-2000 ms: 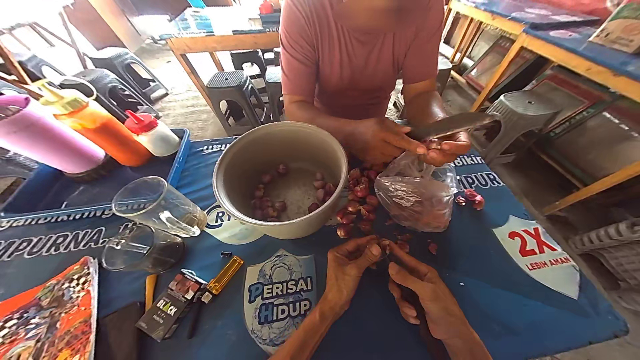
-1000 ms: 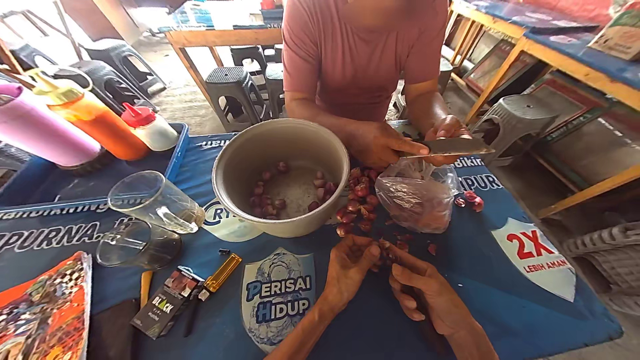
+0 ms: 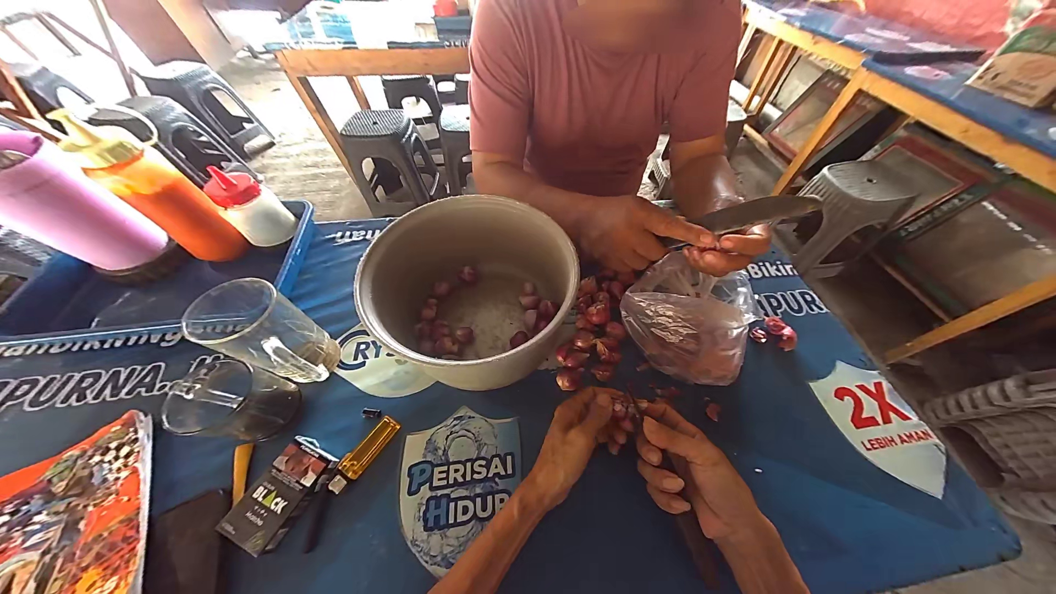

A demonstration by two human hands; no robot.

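Note:
My left hand (image 3: 575, 441) grips a small red shallot (image 3: 623, 415) above the table's blue cover. In my right hand (image 3: 689, 466) is a knife (image 3: 693, 528), its handle pointing down toward me and its blade at the shallot. A deep metal pot (image 3: 474, 374) with several shallots (image 3: 441, 334) on its bottom stands ahead of my left hand. Unpeeled shallots (image 3: 596, 330) lie heaped between the pot and a clear plastic bag (image 3: 685, 330). Across the table a person's hands (image 3: 660, 235) hold a wide-bladed knife (image 3: 755, 213) over the bag.
Two glass mugs (image 3: 264, 330) (image 3: 235, 404) lie left of the pot. Nearer me are a cigarette pack (image 3: 276, 495), a yellow lighter (image 3: 369, 448) and a dark cleaver blade (image 3: 186, 540). A blue tray (image 3: 297, 247) holds sauce bottles (image 3: 165, 198). Loose shallots (image 3: 774, 332) lie right of the bag.
My hands stay close together around the shallot, with small finger movements. The other person's hands and knife have shifted slightly above the bag.

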